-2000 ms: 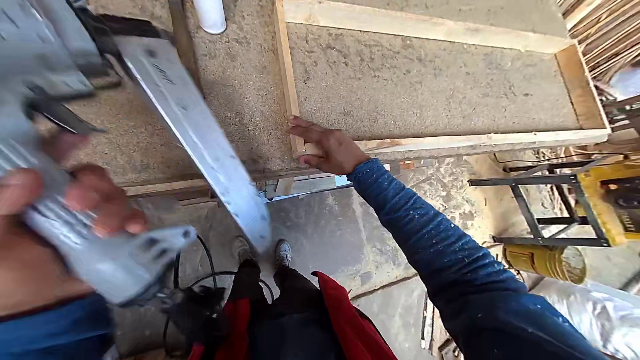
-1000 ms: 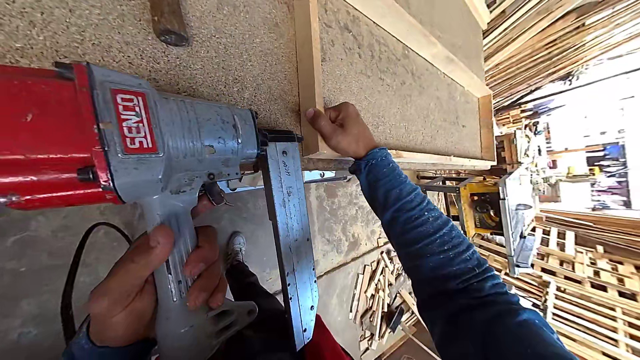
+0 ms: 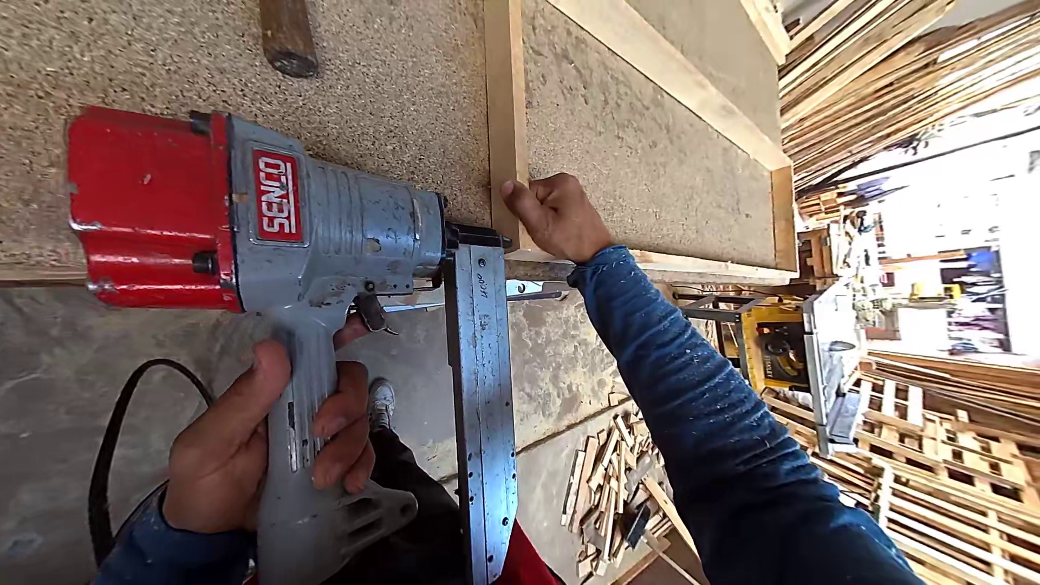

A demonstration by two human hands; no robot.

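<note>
My left hand (image 3: 244, 439) is wrapped around the handle of a red and grey Senco pneumatic nailer (image 3: 349, 211), a finger near its trigger. The nailer lies level, its black nose against the near end of a wooden batten (image 3: 505, 106), part of a rectangular wooden frame (image 3: 691, 77) on a particleboard surface (image 3: 390, 97). The long metal magazine (image 3: 485, 406) hangs down towards my legs. My right hand (image 3: 565, 218) grips that batten close to the corner, thumb on top and fingers curled inside the frame, just right of the nose.
A wooden tool handle (image 3: 288, 36) lies on the particleboard. A black hose (image 3: 110, 439) loops at lower left. Offcuts (image 3: 609, 496) are heaped on the floor. A yellow table saw (image 3: 780, 349) stands to the right, with pallets (image 3: 959, 463) and stacked wood strips (image 3: 886, 73) beyond.
The nailer has come from the left, away from the frame, to the frame's corner, its magazine swinging from slanted to nearly upright in view. My right hand stays at the corner. The view has shifted.
</note>
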